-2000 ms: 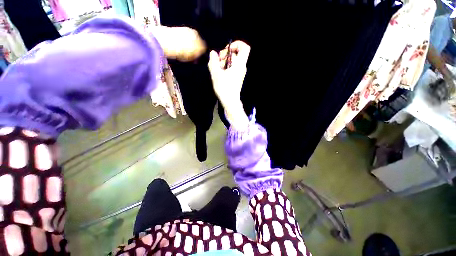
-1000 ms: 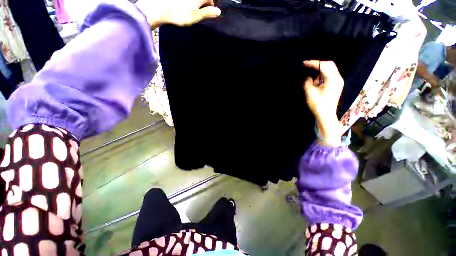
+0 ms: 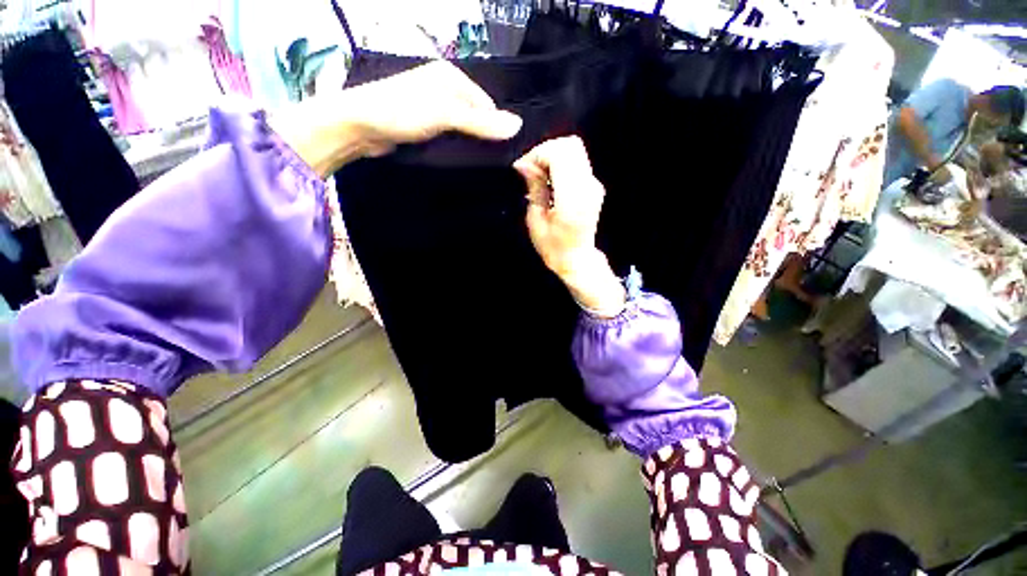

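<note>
A black garment (image 3: 462,281) with two short wide legs hangs in front of me, its lower edge above the floor. More black garments (image 3: 721,135) hang behind it to the right. My left hand (image 3: 434,107) lies across the garment's upper part below the waistband, thumb and fingers pointing right; its grip on the cloth is partly hidden. My right hand (image 3: 566,203) is at the garment's upper middle, just below and right of my left fingertips, fingers curled together. I cannot make out any snips in it or whether it pinches cloth.
Cream floral garments (image 3: 839,158) hang to the right. A person (image 3: 940,118) sits at a cloth-covered table (image 3: 957,276) on the far right, with a carton (image 3: 901,394) below. Thin metal rails (image 3: 282,394) run low over the greenish floor. Another black garment (image 3: 68,124) hangs at far left.
My right hand has moved left and closer to my left hand. My left hand has come down from the top edge onto the upper cloth. The garment's legs now show a gap between them.
</note>
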